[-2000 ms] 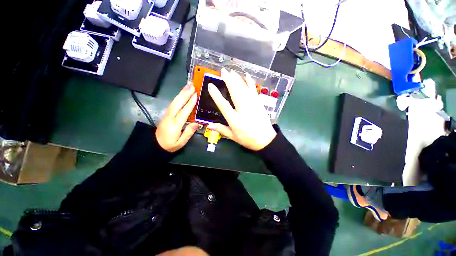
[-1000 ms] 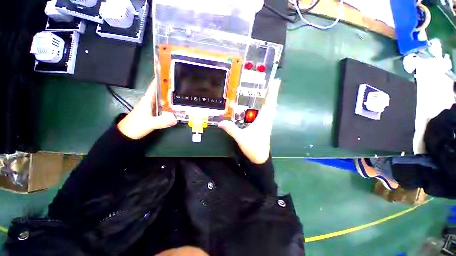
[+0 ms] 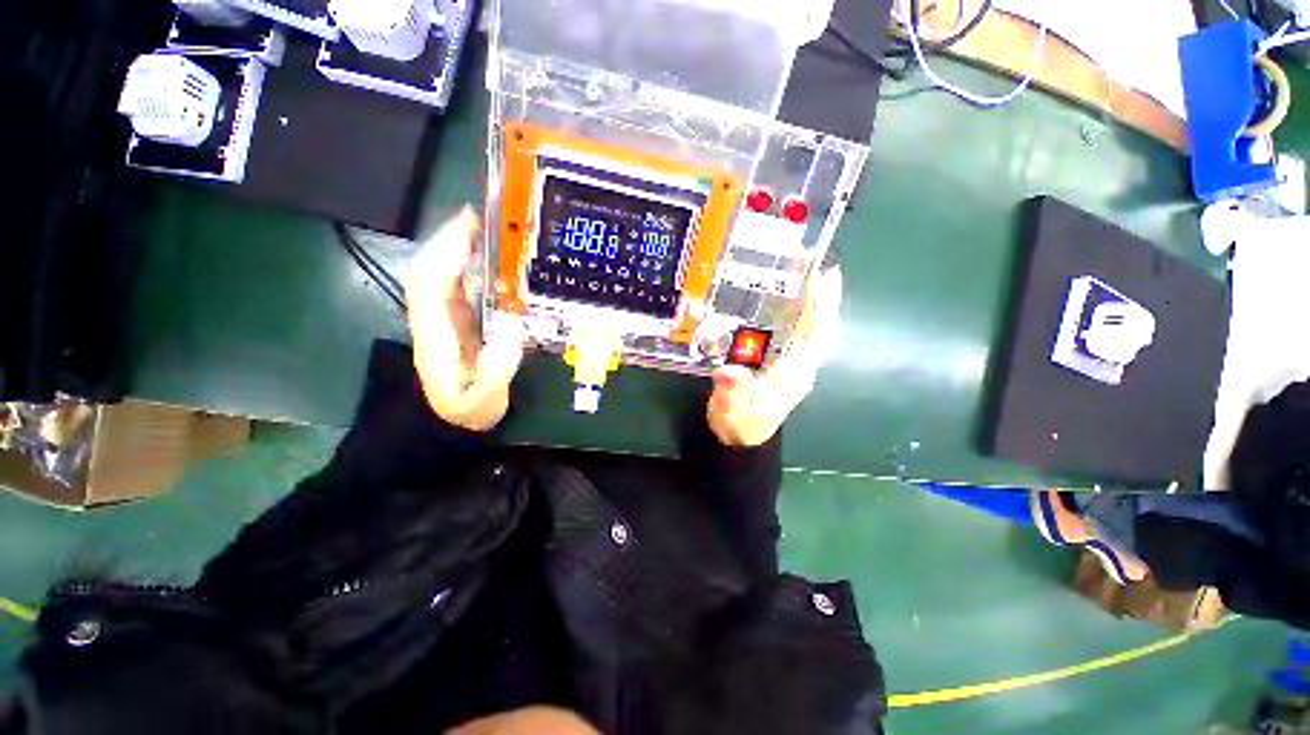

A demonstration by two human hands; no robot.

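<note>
The clear test fixture [image 3: 647, 108] stands in front of me. A thermostat [image 3: 606, 244] sits in its orange nest plate [image 3: 516, 216], screen up, with blue-white digits lit. A yellow toggle clamp [image 3: 591, 359] is at the front edge. The red rocker switch [image 3: 749, 346] glows at the lower right, below two red indicator lamps [image 3: 777, 207]. My left hand [image 3: 463, 338] holds the fixture's left side near the front corner. My right hand [image 3: 783, 359] holds its right front corner, thumb just below the switch.
Several thermostats [image 3: 173, 101] lie housing up on a black foam pad [image 3: 338, 158] at left. Another pad [image 3: 1034, 345] at right bears one unit [image 3: 1109, 330]. A blue tape holder [image 3: 1214, 115], cables [image 3: 991, 98] and a cardboard box [image 3: 158, 445] surround the bench. A person's leg shows at right.
My hands have moved from the screen to the fixture's sides. The screen has gone from dark with a row of icons to full lit digits. The fixture now stands more squarely to me.
</note>
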